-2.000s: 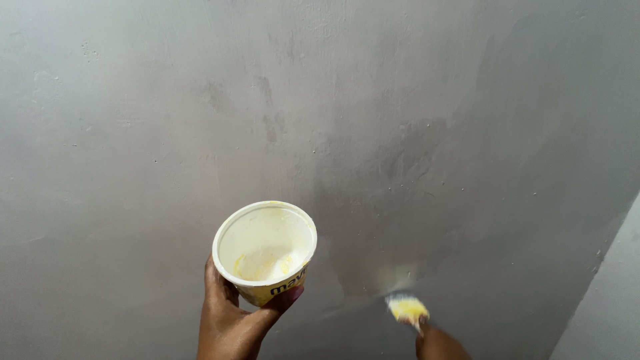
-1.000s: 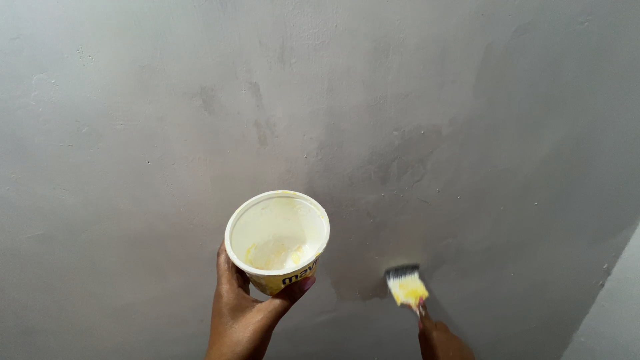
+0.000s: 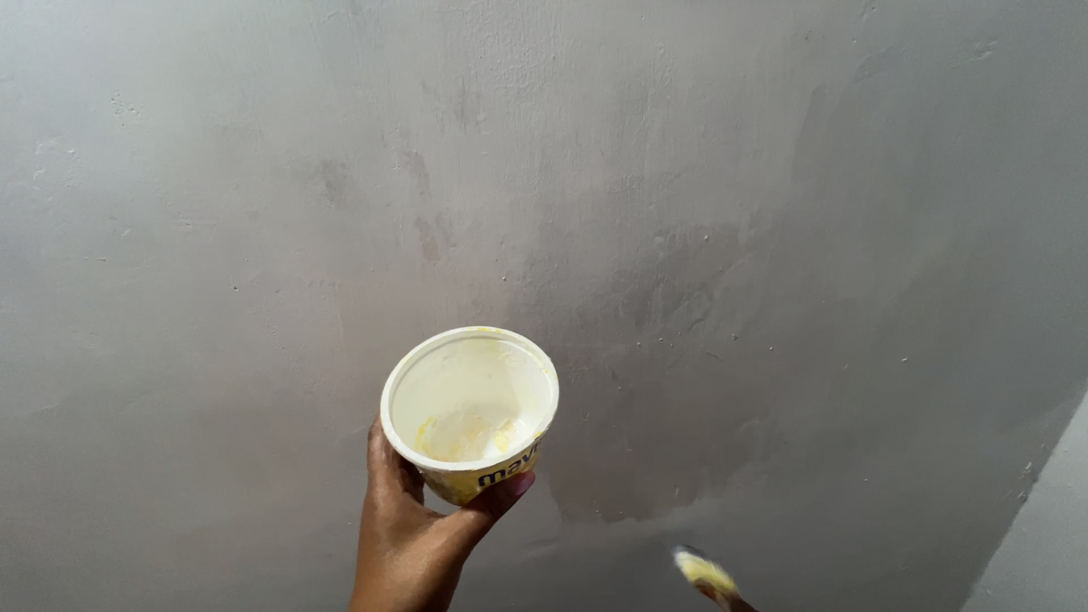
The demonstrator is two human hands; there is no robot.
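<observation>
My left hand [image 3: 416, 535] grips a white plastic tub [image 3: 476, 374] with a yellow printed side, tilted so its inside shows. Yellowish smears and a little whitish matter lie at the bottom of the tub. At the lower right edge, a blurred paintbrush [image 3: 704, 571] with yellow on it is held by my right hand [image 3: 738, 604], of which only a sliver shows. Behind both is a grey painted wall [image 3: 255, 212]; a darker, damp-looking patch [image 3: 646, 442] on it lies above the brush and to the right of the tub.
The grey surface has small bumps, scuffs and uneven darker blotches. At the lower right, a slanting edge borders a lighter grey surface [image 3: 1041, 527].
My right hand and the brush have moved down, so that most of the hand has left the view. My left hand still holds the tub.
</observation>
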